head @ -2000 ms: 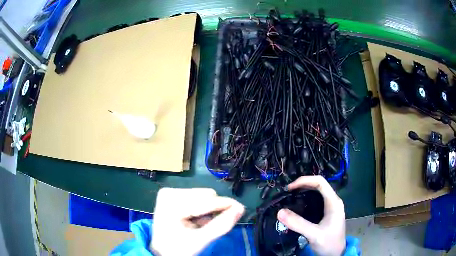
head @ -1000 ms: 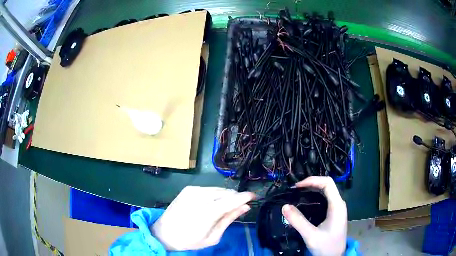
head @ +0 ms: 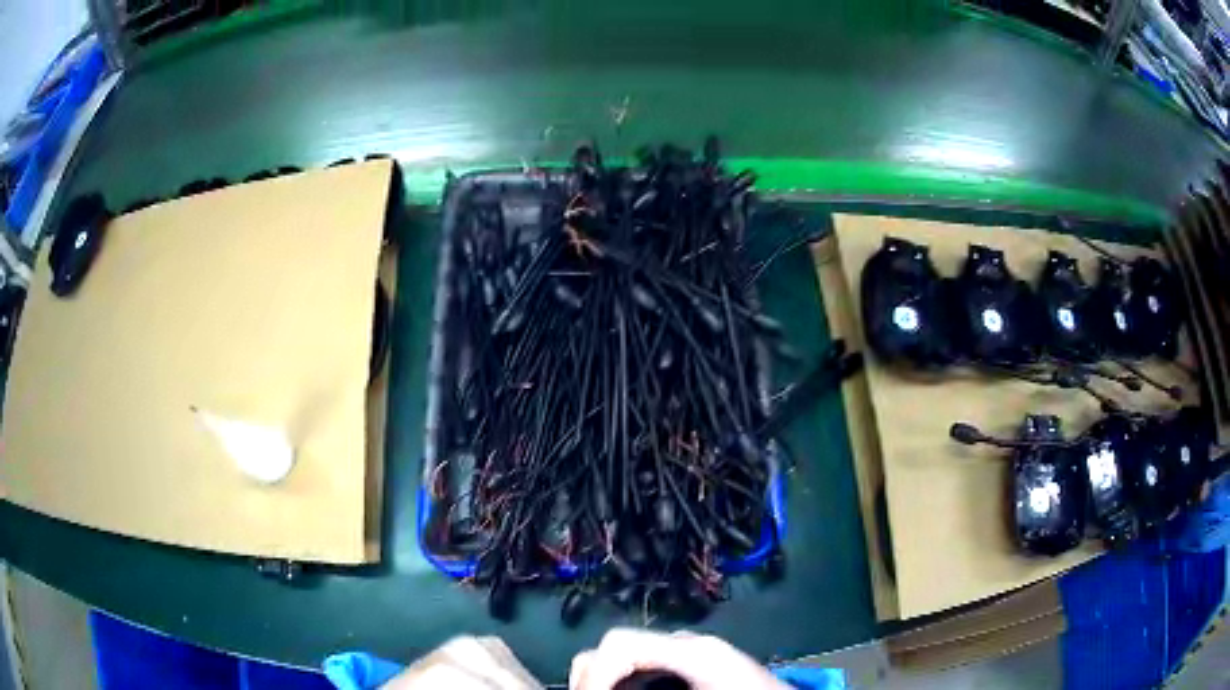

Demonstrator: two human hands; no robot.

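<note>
My left hand [head: 465, 666] and my right hand [head: 675, 656] are at the bottom edge, both cut off by it. A small part of a black earcup housing [head: 652, 679] shows at my right hand; most of it is out of the picture. What my left hand does cannot be seen. A dark parts tray with a blue rim [head: 434, 534], heaped with black boom microphones [head: 614, 364] with copper-coloured wire ends, stands in front of me. A white glue bottle [head: 251, 446] lies on the left cardboard sheet [head: 202, 324], its nozzle pointing up-left.
On the right, two rows of black earcup housings [head: 993, 313] with booms lie on a cardboard sheet [head: 931, 526]. One earcup lies at the left sheet's far-left corner [head: 78, 243]. A green conveyor [head: 472, 81] runs behind. Blue crates [head: 162, 654] show below the bench edge.
The view has shifted up and to the right, so both hands and the earcup have dropped to the bottom edge. More of the right-hand earcup rows shows.
</note>
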